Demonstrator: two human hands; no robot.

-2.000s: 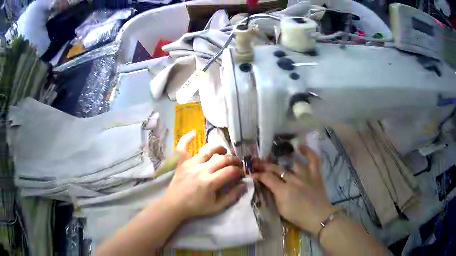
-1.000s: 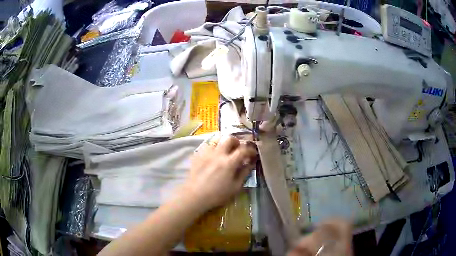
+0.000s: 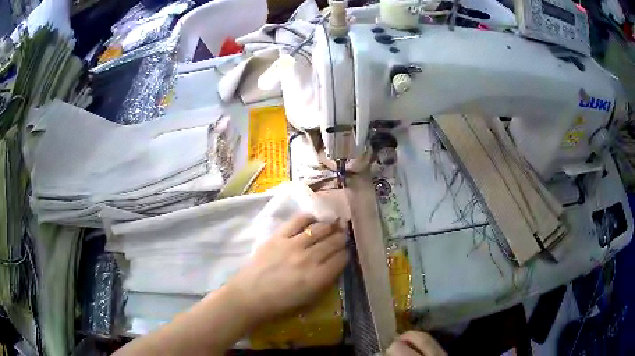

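Note:
A pale garment panel [image 3: 188, 243] lies left of the needle, its right end bunched at the presser foot [image 3: 341, 174]. My left hand [image 3: 296, 261] lies on the panel just below the foot, fingers together, pressing the cloth. A tan facing strip [image 3: 370, 257] runs from the foot toward me. My right hand [image 3: 418, 344] is at the bottom edge, partly cut off, at the near end of the strip; its fingertips appear to hold it.
The white sewing machine [image 3: 480, 76] spans the upper right. A strip stack [image 3: 494, 188] lies right of the needle, with loose threads beside it. A panel stack [image 3: 125, 167] lies left. Olive-green bundles [image 3: 42, 90] hang far left. Yellow tape [image 3: 268, 146] is on the table.
My right hand has left the needle and moved down along the strip to the bottom edge. My left hand has shifted down slightly from the foot. The pale panel's right end has lifted and bunched.

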